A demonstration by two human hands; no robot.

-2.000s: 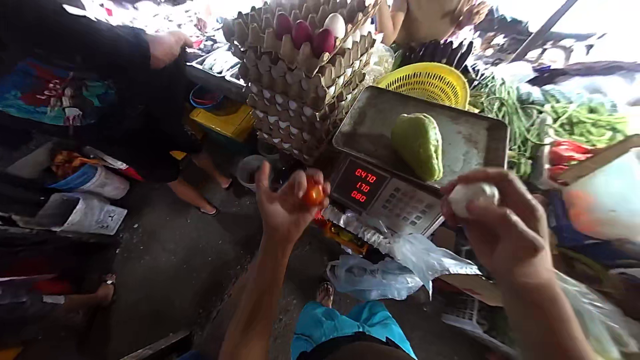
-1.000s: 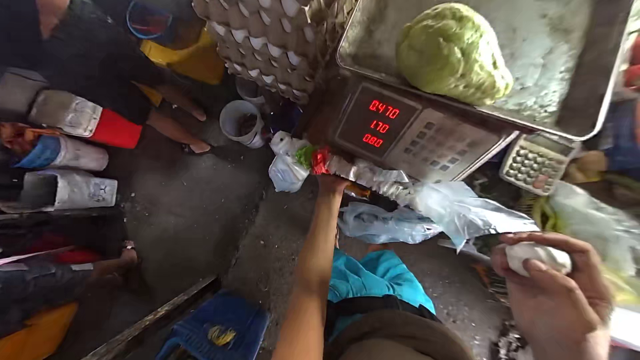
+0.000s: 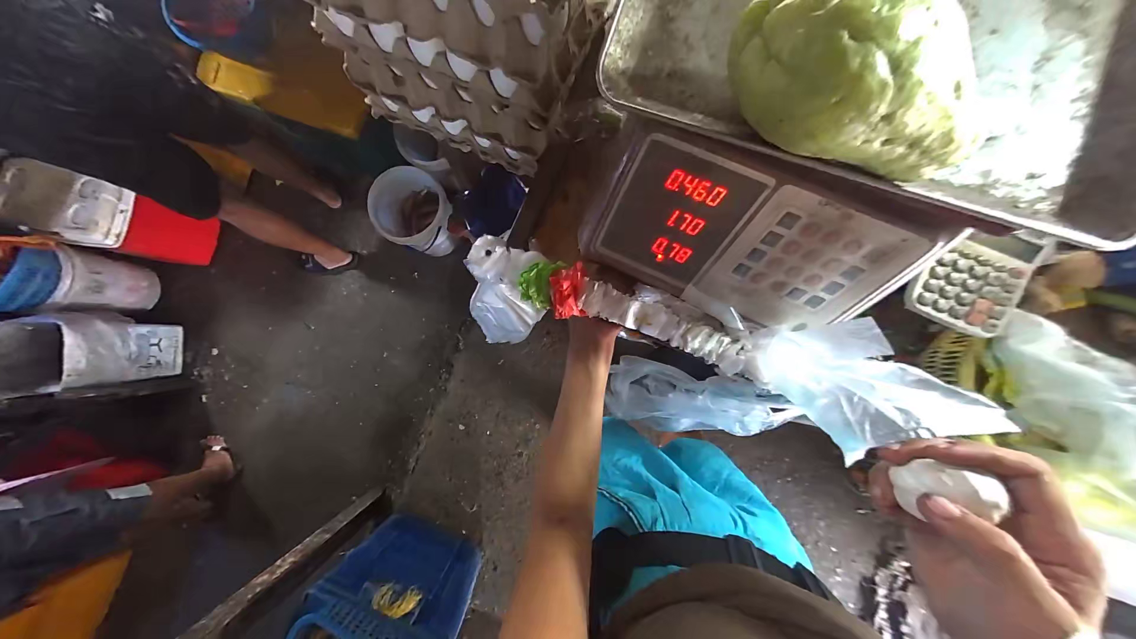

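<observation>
My right hand [image 3: 985, 532] holds a white bulb, which looks like garlic [image 3: 950, 490], between thumb and fingers at the lower right. My left forearm reaches up to a hanging row of plastic bags [image 3: 657, 319]; the left hand [image 3: 596, 321] is mostly hidden behind them, so its fingers and any hold do not show. Above the bags stands a digital scale [image 3: 763, 240] with lit red digits. A pale green chayote [image 3: 852, 84] lies on its metal pan [image 3: 666, 67]. A calculator [image 3: 969, 286] sits at the scale's right.
Stacked egg trays [image 3: 461, 71] rise left of the scale. White buckets [image 3: 410, 209] and a blue crate [image 3: 399, 568] stand on the floor. Other people's legs [image 3: 266, 217] show at the left. Clear plastic bags [image 3: 879, 382] hang between my hands.
My left hand, which held a small orange-red item two seconds ago, has moved behind the hanging bags. The white bulb stays in my right hand. The view has shifted closer to the scale.
</observation>
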